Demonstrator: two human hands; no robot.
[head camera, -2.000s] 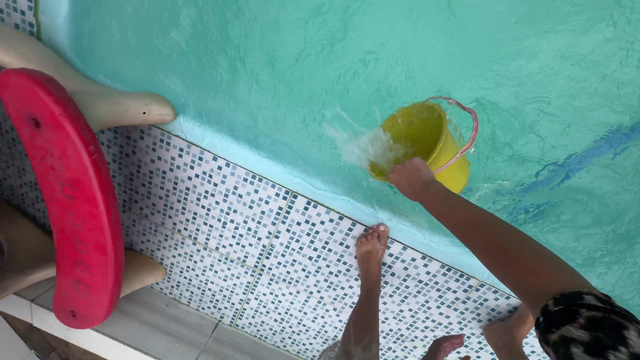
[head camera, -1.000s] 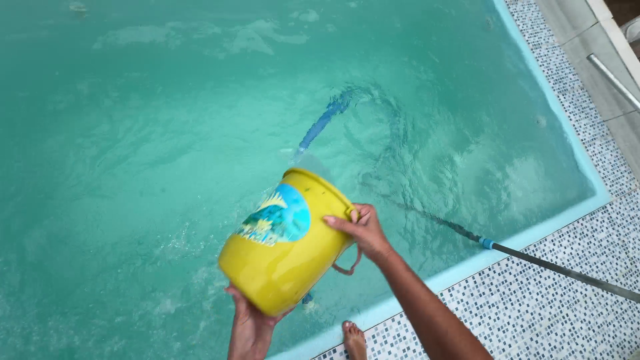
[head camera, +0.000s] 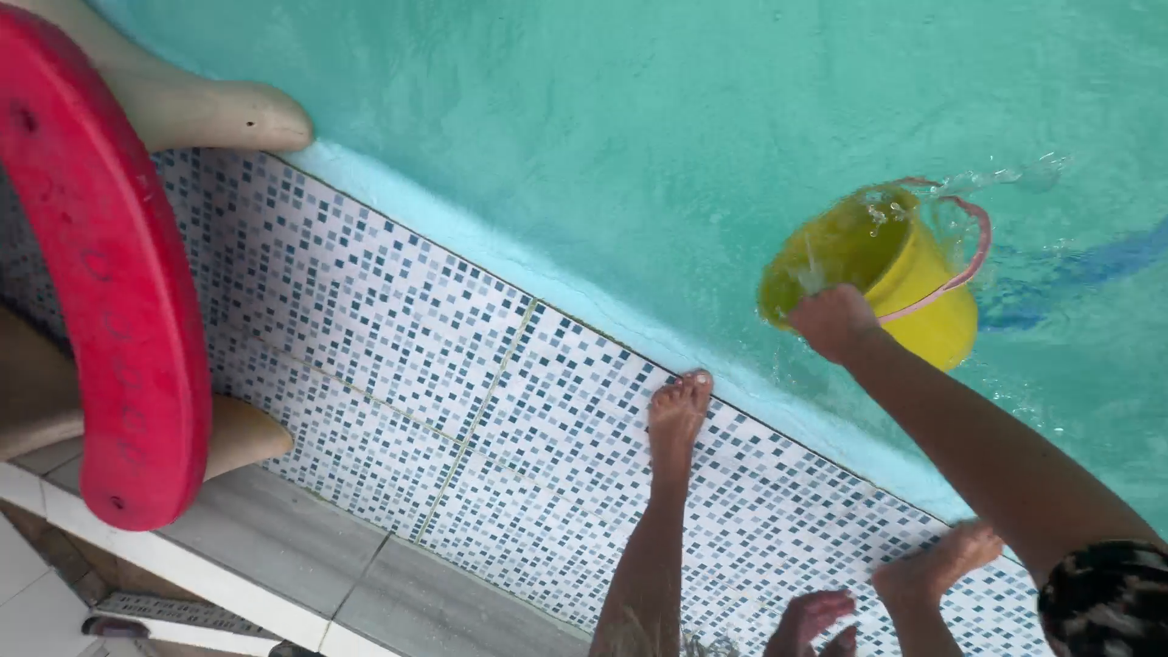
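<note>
My right hand (head camera: 835, 324) grips the rim of a yellow plastic bucket (head camera: 931, 310). The bucket lies tilted on its side in the pool water, its mouth facing left, with water splashing inside and over it. Its pink handle (head camera: 984, 246) loops out to the right. Low in the view is my left hand (head camera: 812, 625), partly cut off by the bottom edge, fingers apart and nothing seen in it. It is between my two bare feet, away from the bucket.
My feet (head camera: 680, 411) stand on the mosaic-tiled ledge (head camera: 392, 319) beside the pale blue pool edge (head camera: 566, 301). At the left, a red curved plastic piece (head camera: 137, 301) spans beige rounded supports (head camera: 228, 114). Grey tiled steps (head camera: 274, 520) run along the lower left.
One second ago both hands held the bucket above the water. Now it is in the water, with only my right hand on it. The view has swung a lot.
</note>
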